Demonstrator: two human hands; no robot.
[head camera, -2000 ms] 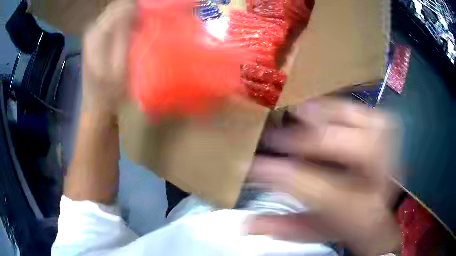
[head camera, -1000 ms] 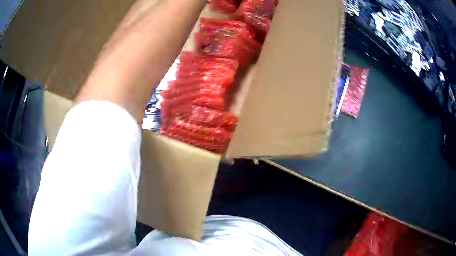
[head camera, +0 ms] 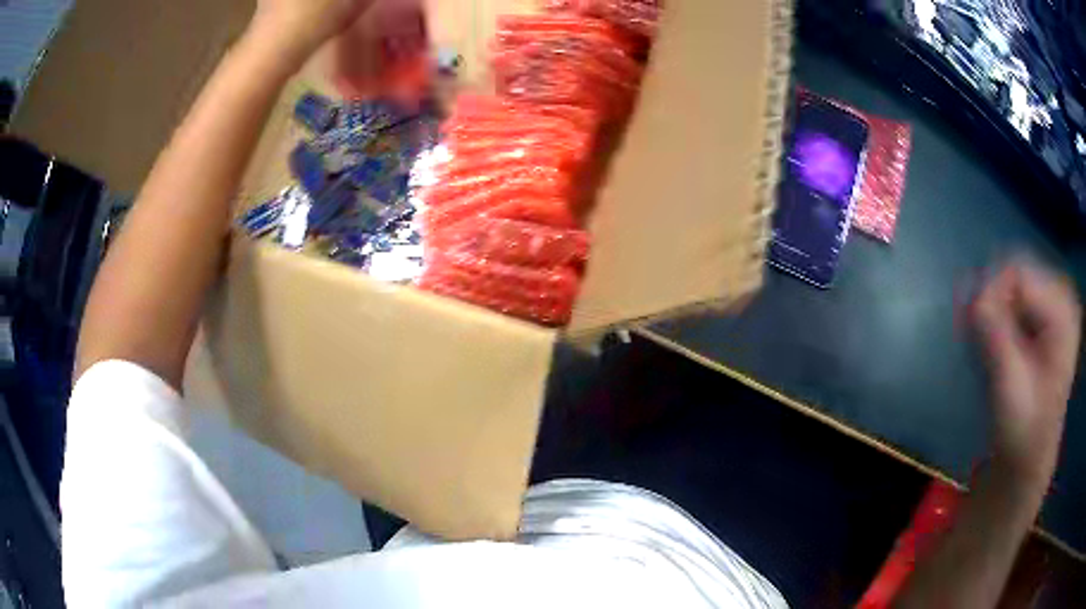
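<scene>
An open cardboard box (head camera: pixel 381 393) stands at the left. It holds a row of upright red bubble bags (head camera: pixel 512 167) beside a loose pile of small blue circuit boards (head camera: pixel 357 167). My left hand (head camera: pixel 312 14) is at the top edge, partly cut off, and holds a blurred red bubble bag (head camera: pixel 387 54) over the boards. Whether a board is in that bag cannot be told. My right hand (head camera: pixel 1027 327) is over the table at the right, slightly blurred, with curled fingers; I see nothing in it.
A smartphone (head camera: pixel 822 190) with a purple screen lies on the dark green table (head camera: pixel 834 357), partly over a flat red bubble bag (head camera: pixel 884 179). Shiny black trays (head camera: pixel 1000 71) lie at the far right. Red plastic (head camera: pixel 923 535) shows below the table edge.
My left hand has moved back from deep in the box, with a red bag now visible. My right hand has come into view over the table. The boards and smartphone show more fully.
</scene>
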